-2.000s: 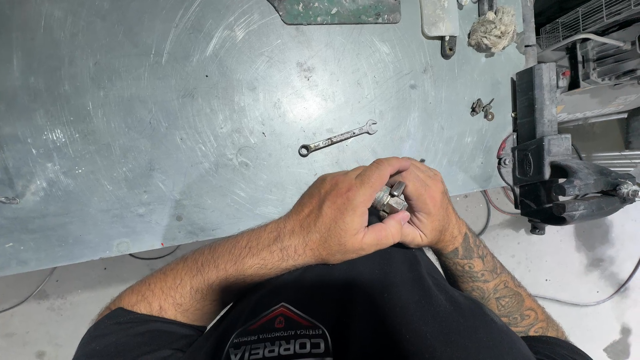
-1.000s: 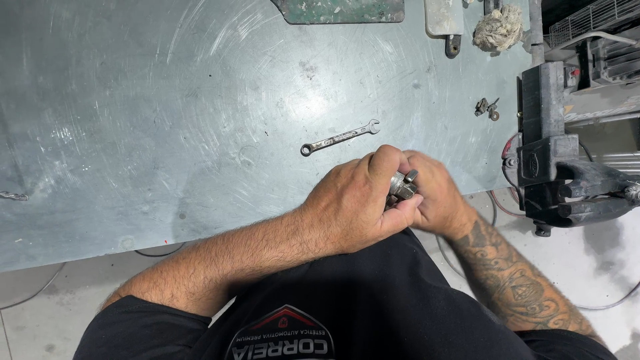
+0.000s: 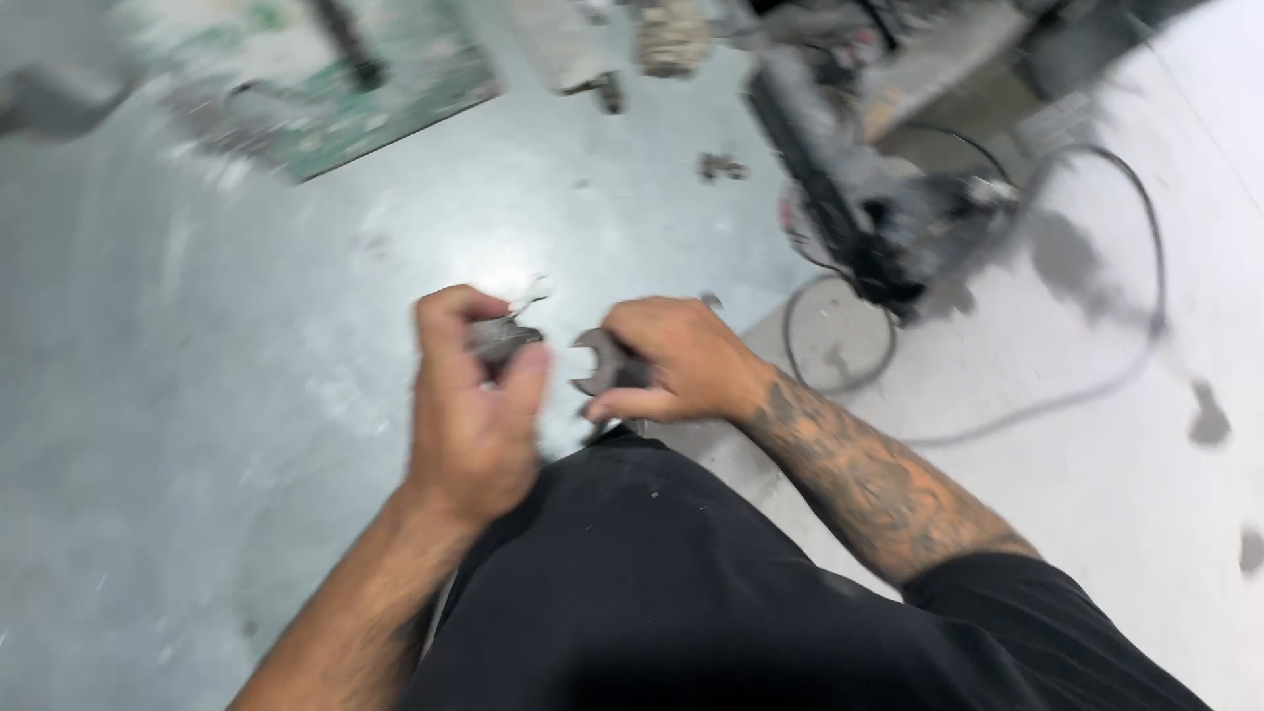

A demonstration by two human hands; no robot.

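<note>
My left hand (image 3: pixel 474 405) is closed around a dark grey metal part (image 3: pixel 502 341), gripped between thumb and fingers; blur hides its exact kind. To its right, my right hand (image 3: pixel 681 360) holds a metal tool with an open-end wrench jaw (image 3: pixel 597 363) that points left at the metal part. A gap separates the two. The rest of what the right hand holds is hidden by the fingers. Just beyond the left fingertips, the bright end of a small combination wrench (image 3: pixel 533 291) shows on the workbench (image 3: pixel 296 296); the left hand covers the rest.
A paint-stained green board (image 3: pixel 395 109) lies at the upper left. Beyond my hands are a putty knife (image 3: pixel 568 49), a wadded rag (image 3: pixel 671 39) and some small metal pieces (image 3: pixel 723 167). A bench vise (image 3: pixel 859 217) is mounted at the right edge, with a cable (image 3: pixel 1155 247) on the floor.
My hands, together before, have moved apart. An open-end wrench jaw now shows in my right hand, and the metal part in my left. The view has turned and shifted strongly.
</note>
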